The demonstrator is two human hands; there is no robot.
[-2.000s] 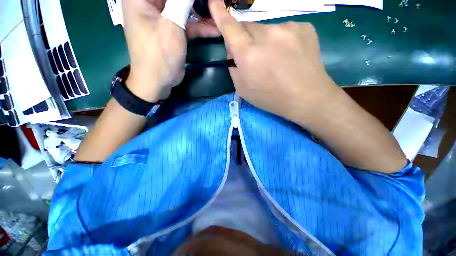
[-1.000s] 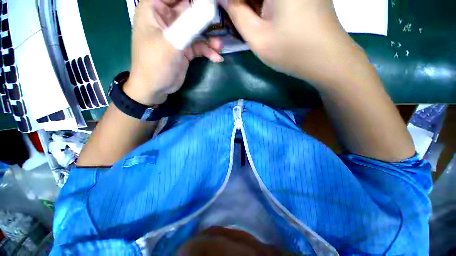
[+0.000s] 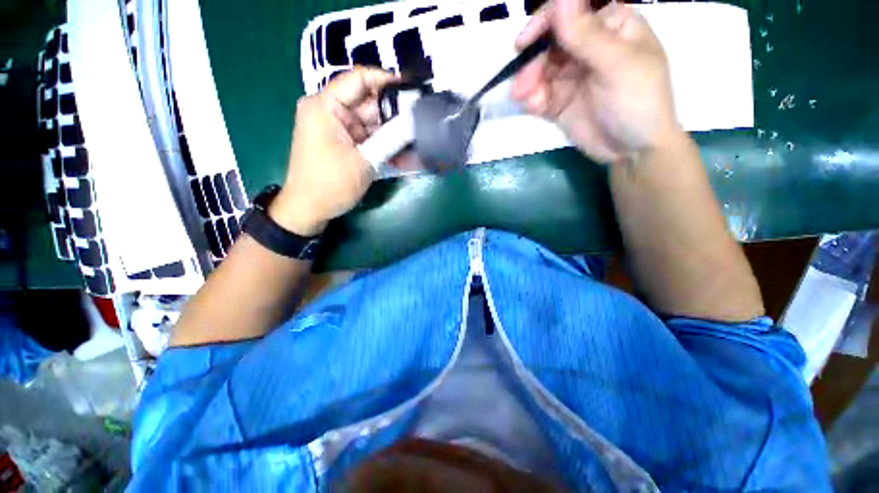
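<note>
My left hand (image 3: 332,149) holds a black watch housing (image 3: 397,99) with a dark grey, blurred flat piece (image 3: 445,132) hanging beside it. A white finger wrap (image 3: 387,142) covers one left finger. My right hand (image 3: 605,82) holds dark tweezers (image 3: 509,69), their tips at the grey piece. Whether the tips grip it, I cannot tell. Behind the housing lies a die-cut adhesive sheet (image 3: 501,43) with rows of black rounded-square pieces, on the green mat.
Spare adhesive sheets (image 3: 116,144) with black shapes curve along the far left. Tiny metal parts (image 3: 768,96) are scattered on the mat (image 3: 675,178) at the right. Clear plastic bags (image 3: 843,270) show at the lower right, below the bench edge.
My hands have moved lower and apart, and the housing and grey piece have come into view. The tweezers and the black pieces on the sheet now show. The view has shifted upward.
</note>
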